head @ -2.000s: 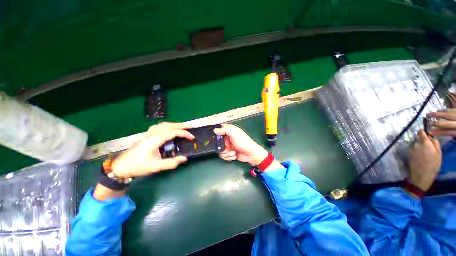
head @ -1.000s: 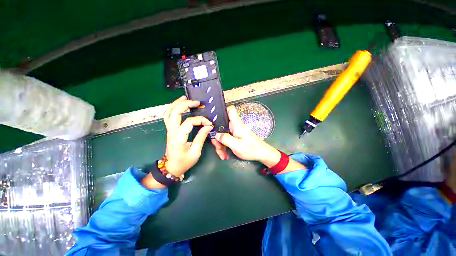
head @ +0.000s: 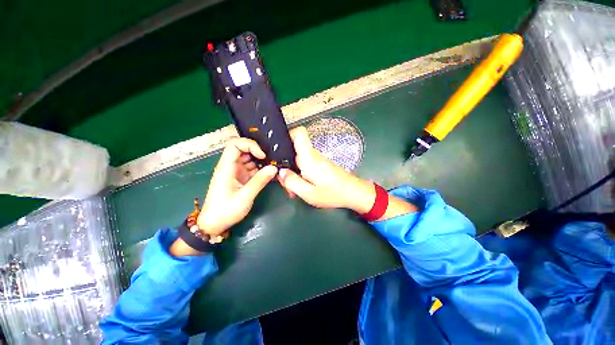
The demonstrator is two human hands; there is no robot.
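A black phone assembly (head: 259, 111) with a white square label near its far end is held tilted over the bench's pale edge. My left hand (head: 232, 185) holds its near end from the left, thumb and fingers at the bottom corner. My right hand (head: 324, 178) holds the same end from the right, thumb at the bottom edge. A round speckled screw dish (head: 335, 143) lies just right of the phone. The yellow electric screwdriver (head: 472, 91) lies on the right of the bench, dark nose toward me. Whether a small part is between my fingertips cannot be told.
Clear plastic trays stand at the left (head: 57, 269) and right (head: 573, 101) ends of the dark green bench (head: 317, 253). A thick whitish roll (head: 54, 162) lies at far left. Another phone (head: 448, 9) lies on the green belt. A blue sleeve shows at lower right.
The phone, first held crosswise, has turned lengthwise, far end away from me, uncovering the dish. Over the last second both hands stay at its near end. The view has shifted.
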